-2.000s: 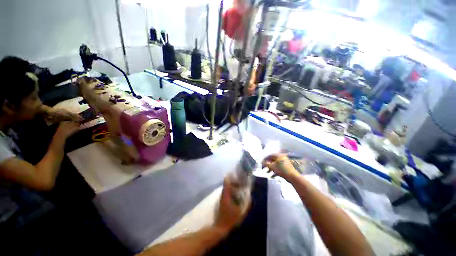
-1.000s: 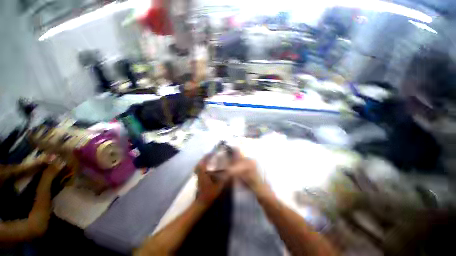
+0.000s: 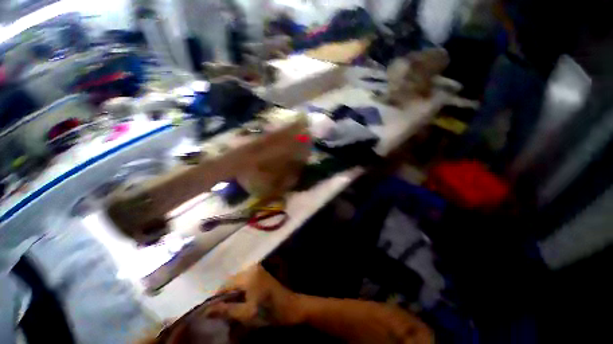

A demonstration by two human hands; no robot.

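The view is blurred. A cream-beige sewing machine stands on the white table left of centre. Scissors with red and yellow handle loops lie in front of it. A pale grey cloth with a black cloth strip lies at the lower left. My right hand is at the bottom edge, in front of the table, its forearm coming from the right. A dark curved shape is at its fingers; whether it is held is unclear. My left hand cannot be made out.
Dark and white cloth lies behind the machine on the table. A red item is at the right, beyond dark cloth. A blue-edged bench with clutter runs along the left.
The view has swung to the right, bringing in the beige machine and scissors. The purple machine and the other person have left view. My hands, formerly together near centre, are no longer both seen.
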